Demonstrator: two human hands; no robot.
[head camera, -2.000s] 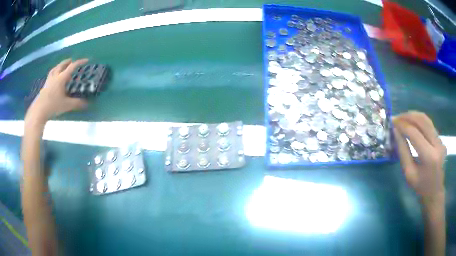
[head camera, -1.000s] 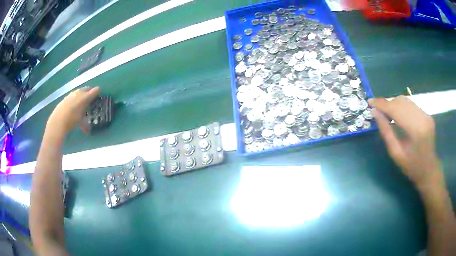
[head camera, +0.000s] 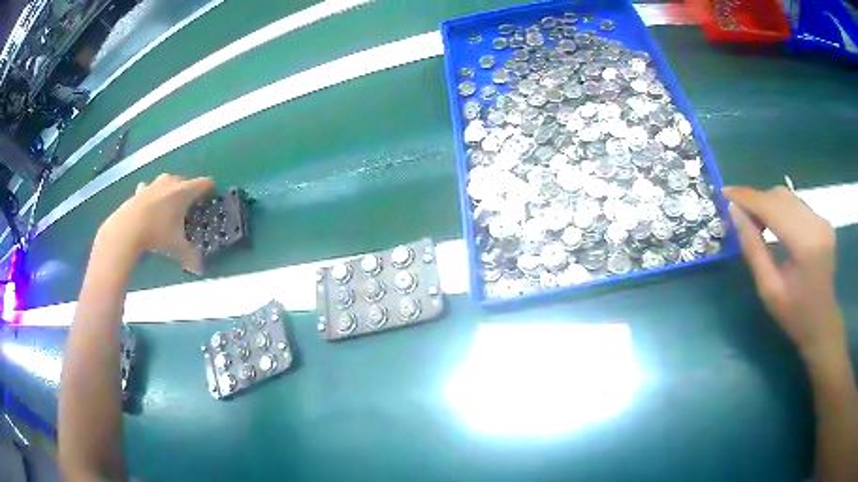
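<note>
My left hand (head camera: 165, 221) grips a dark fixture plate (head camera: 218, 226) by its left side, over the belt at left. Two fixture plates with round silver parts in their seats lie in front of me, a larger-looking one (head camera: 378, 290) and a tilted one (head camera: 246, 350) to its left. My right hand (head camera: 781, 245) is at the right rim of the blue parts tray (head camera: 602, 279), thumb and fingertips close to the rim. A thin pale stick (head camera: 789, 184) shows behind its knuckles. The tray holds a heap of silver discs (head camera: 583, 169).
A red bin (head camera: 748, 36) with small parts and a blue bin (head camera: 828, 42) stand at the far right. Another dark fixture (head camera: 129, 362) is partly hidden by my left forearm. A further flat plate (head camera: 111, 151) lies at far left. Lamp glare lies below the tray.
Compared with two seconds ago, the view has turned and shifted. My left hand still holds the dark fixture, now nearer the seated fixtures. My right hand stays at the tray's right rim.
</note>
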